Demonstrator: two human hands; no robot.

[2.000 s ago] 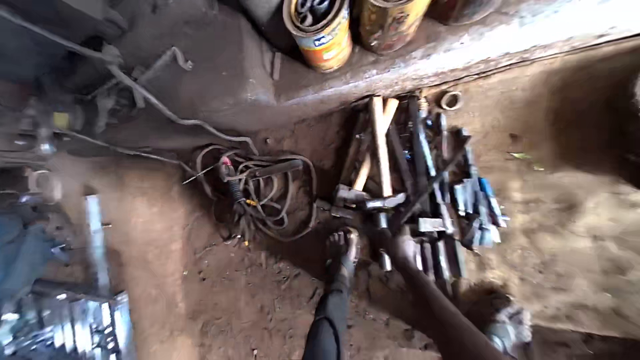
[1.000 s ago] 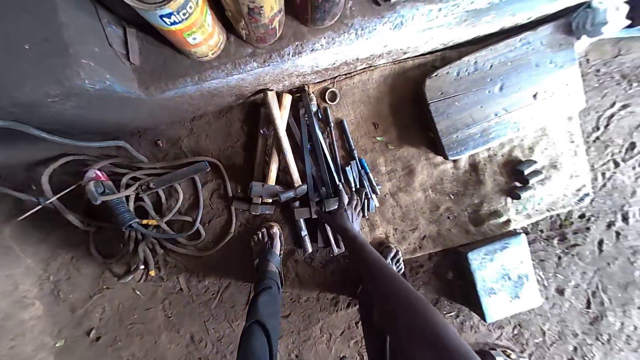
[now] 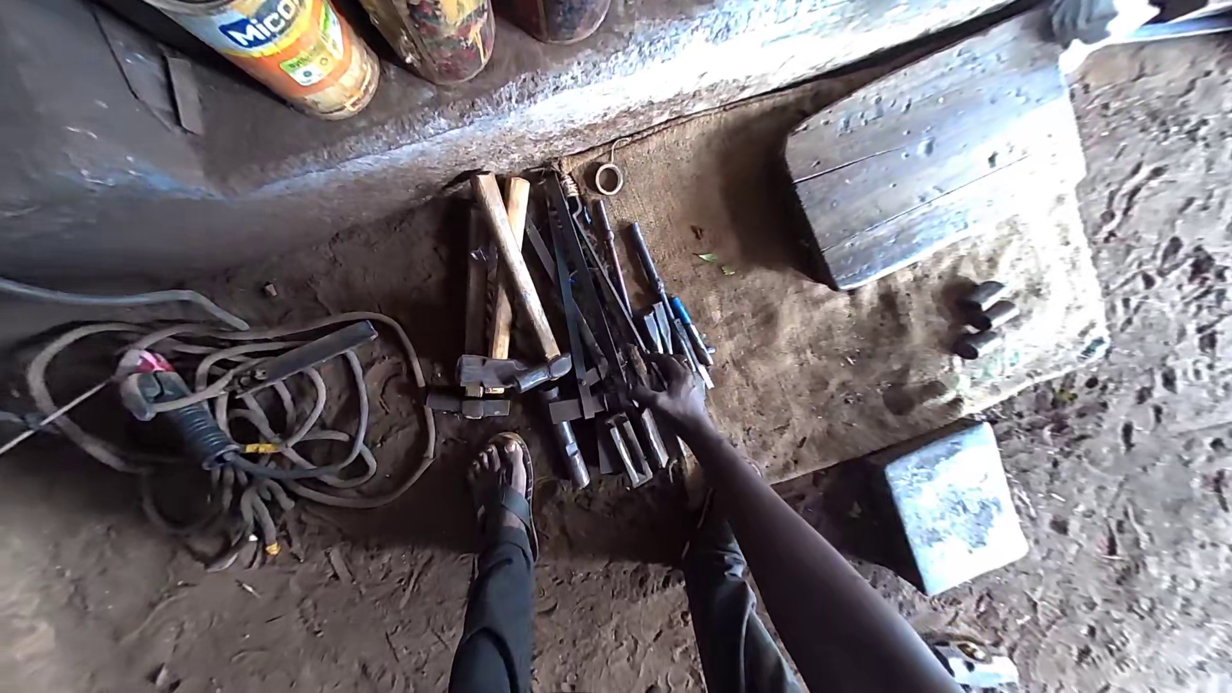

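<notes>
My right hand point(image 3: 677, 393) reaches down into a pile of metal bars and hand tools point(image 3: 587, 318) on the ground. Its fingers touch dark metal pieces at the right part of the pile; whether they grip one cannot be told. Left of the hand lie two hammers with pale wooden handles, one steel head point(image 3: 520, 373) near the middle and a handle point(image 3: 515, 260) above it. A rod with a blue part point(image 3: 685, 322) lies just beyond the fingers. A metal ring point(image 3: 608, 179) rests at the top of the pile. My left hand is out of view.
A coiled cable with an electrode holder point(image 3: 183, 409) lies at left. Paint tins point(image 3: 308, 58) stand on a ledge. A wooden board point(image 3: 934, 144) and several short dark pieces point(image 3: 982, 318) rest on burlap sacking point(image 3: 751, 385). A metal block point(image 3: 955, 505) sits at lower right. My feet flank the pile's near edge.
The view has swung to the right, bringing the wooden board and metal block into sight. My right hand stays at the tool pile, now over its right part.
</notes>
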